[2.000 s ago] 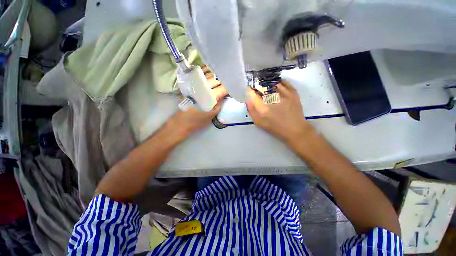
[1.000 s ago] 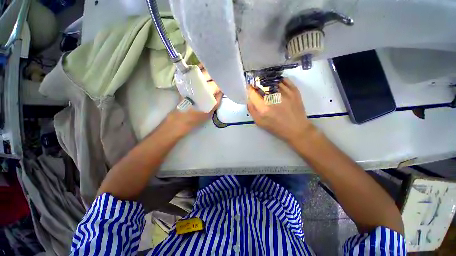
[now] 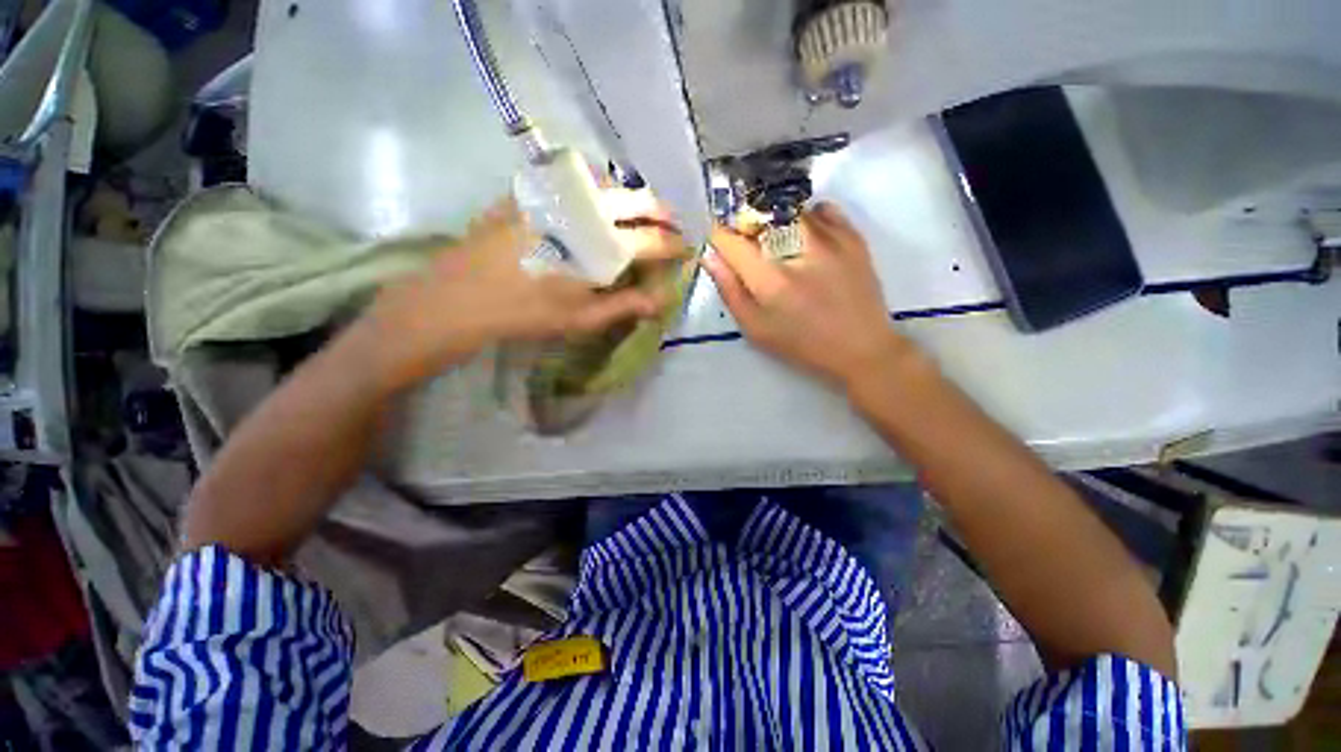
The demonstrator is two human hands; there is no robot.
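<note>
The pale green and taupe cloth [image 3: 272, 279] lies over the left of the table and bunches under my left hand and forearm, its end near the needle. My left hand [image 3: 537, 287] is blurred, below the lamp head, with its fingers on the bunched cloth. My right hand [image 3: 802, 294] is at the presser foot assembly [image 3: 772, 191], its fingertips close to the cloth's end. The machine's arm hides the needle, and whether my right fingers grip anything is hidden. The white lamp head [image 3: 571, 213] is just above my left fingers.
A smartphone [image 3: 1041, 206] lies on the table right of my right hand. The ribbed cream knob [image 3: 841, 44] is on the machine above. A stool with a marked pale top [image 3: 1262, 617] stands at the lower right. Taupe cloth heaps [image 3: 125, 588] are at the lower left.
My left hand has come up and over the cloth, and the cloth has moved from behind the lamp to below my left hand, nearer the table's front. My right hand has barely moved.
</note>
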